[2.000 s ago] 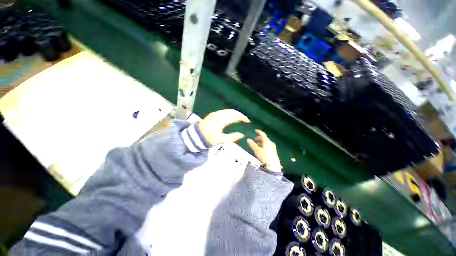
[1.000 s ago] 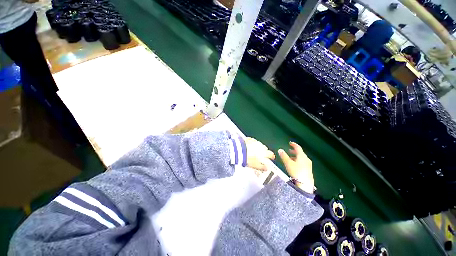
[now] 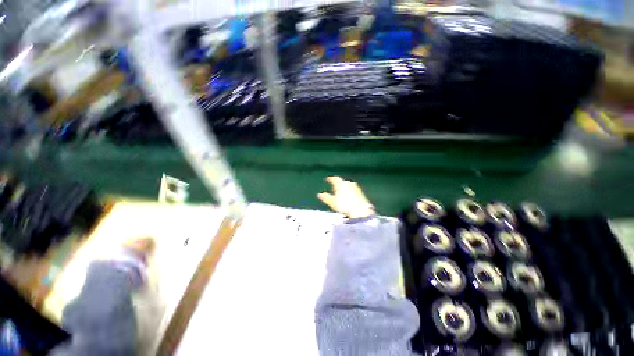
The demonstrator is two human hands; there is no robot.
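Observation:
My right hand [image 3: 347, 198] is at the far edge of the white work sheet [image 3: 278, 264], over the border with the green belt. Its fingers are apart and nothing shows in them. My left hand [image 3: 140, 249] is small and blurred over the left white board [image 3: 184, 226]; its fingers and anything in them cannot be made out. The black tray [image 3: 591, 264] at the right holds rows of upright black cylindrical units [image 3: 445, 275] with pale rings around dark centres. It stands beside my right sleeve.
A spotted white post [image 3: 188, 132] rises at the boards' far edge. A small white piece [image 3: 174, 189] with dark spots is by the green belt [image 3: 389, 163]. Glossy black stacked trays [image 3: 417, 90] stand beyond. Dark blurred units [image 3: 49, 215] are clustered at left.
The view has turned and is blurred. My left hand has moved away from my right hand to the left board. The white piece by the belt has come into view.

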